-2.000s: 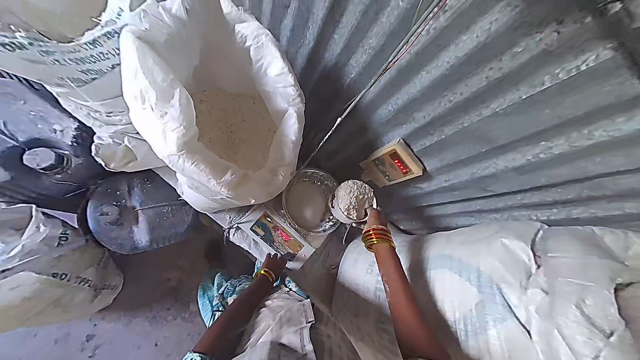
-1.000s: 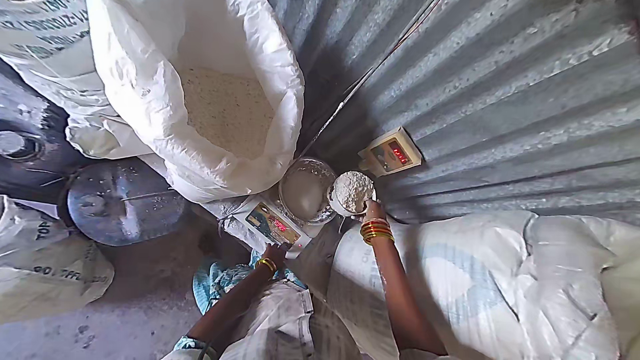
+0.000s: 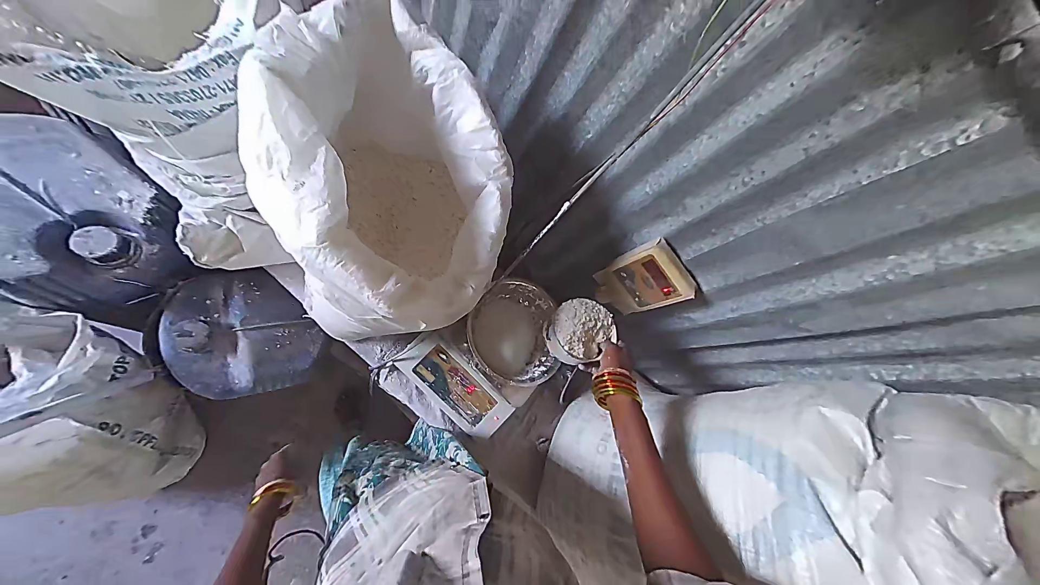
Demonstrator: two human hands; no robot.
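My right hand (image 3: 613,357), with bangles at its wrist, grips the rim of a small round bowl (image 3: 561,345) heaped with pale flour-like powder (image 3: 583,325). The bowl is beside a larger metal pan (image 3: 479,337), which holds a whitish layer at its bottom. That pan stands at the upper end of a digital scale (image 3: 494,418) with a lit red display. My left hand (image 3: 276,469) is away from the scale, low and to the left above the floor; nothing shows in it, but its fingers are blurred. Above the pan stands an open white sack (image 3: 301,219) with powder inside.
A second display unit (image 3: 647,279) rests near the corrugated metal wall (image 3: 812,203). Full white sacks (image 3: 772,463) lie at the right. A dark drum (image 3: 240,337), a dark plastic container (image 3: 49,179) and more sacks (image 3: 97,439) line the left. A cable (image 3: 585,187) runs along the wall.
My left hand has left the front of the scale and moved left, down over the floor. My right hand still holds the filled bowl beside the pan.
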